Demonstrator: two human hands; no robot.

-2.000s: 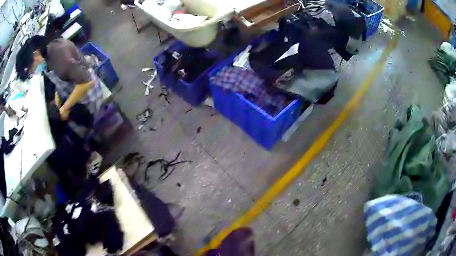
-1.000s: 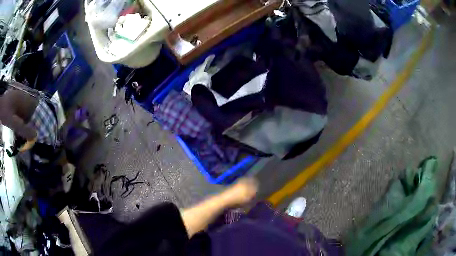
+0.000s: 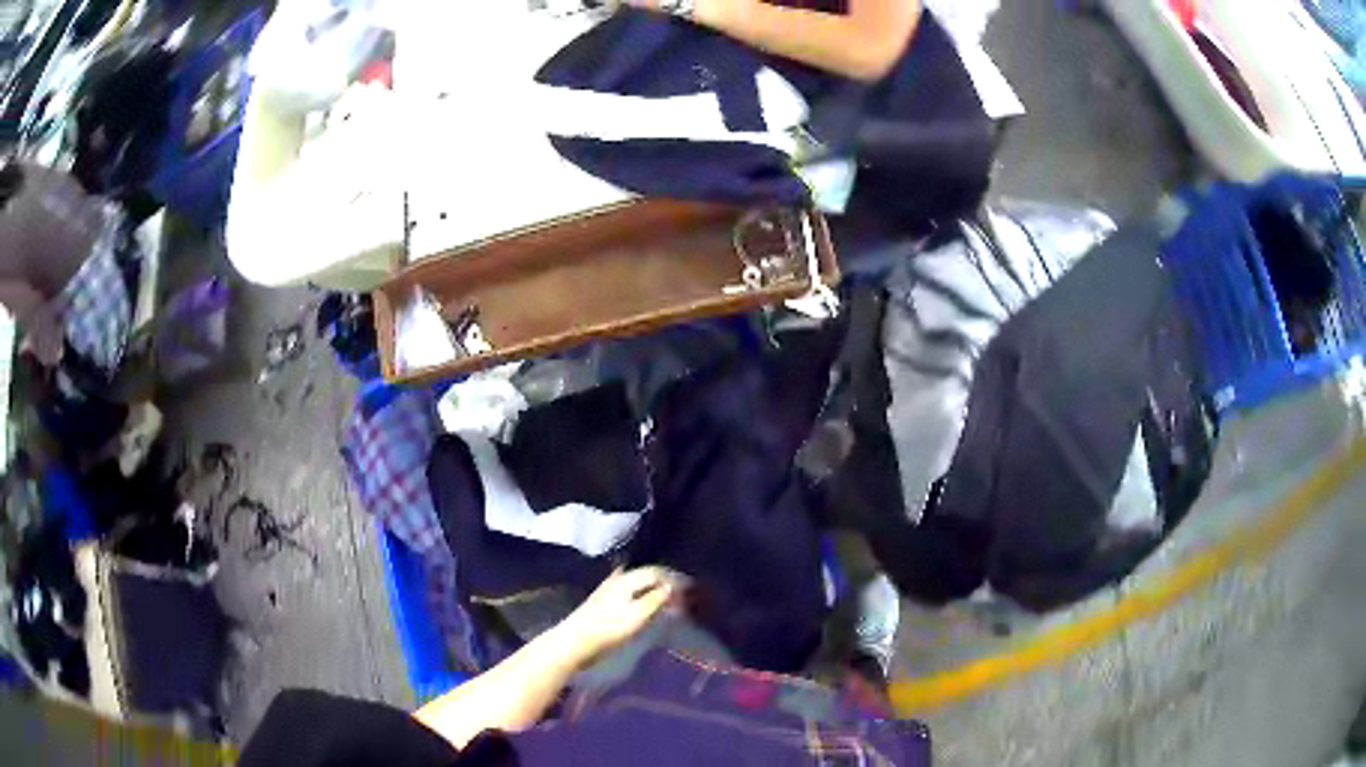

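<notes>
My left hand [image 3: 626, 602] reaches in from the bottom left, small and blurred, at the near edge of a heap of dark garment pieces [image 3: 734, 495]. The fingers look curled; whether they grip cloth I cannot tell. The heap has white and grey panels and lies over a blue crate [image 3: 408, 599]. A purple plaid cloth [image 3: 393, 457] hangs at its left side. My right hand is not in view.
A long brown wooden drawer [image 3: 599, 285] juts out under a white sewing table [image 3: 465, 195]. Another person's forearm [image 3: 824, 33] rests over dark pieces there. Dark and grey garments [image 3: 1049, 435] hang at right, beside a blue crate [image 3: 1273, 285]. A yellow line [image 3: 1139, 614] crosses the floor.
The view has moved closer to the heap and turned, bringing the drawer, table and other person's arm nearer. My left arm has entered since the earliest frame and now reaches the heap.
</notes>
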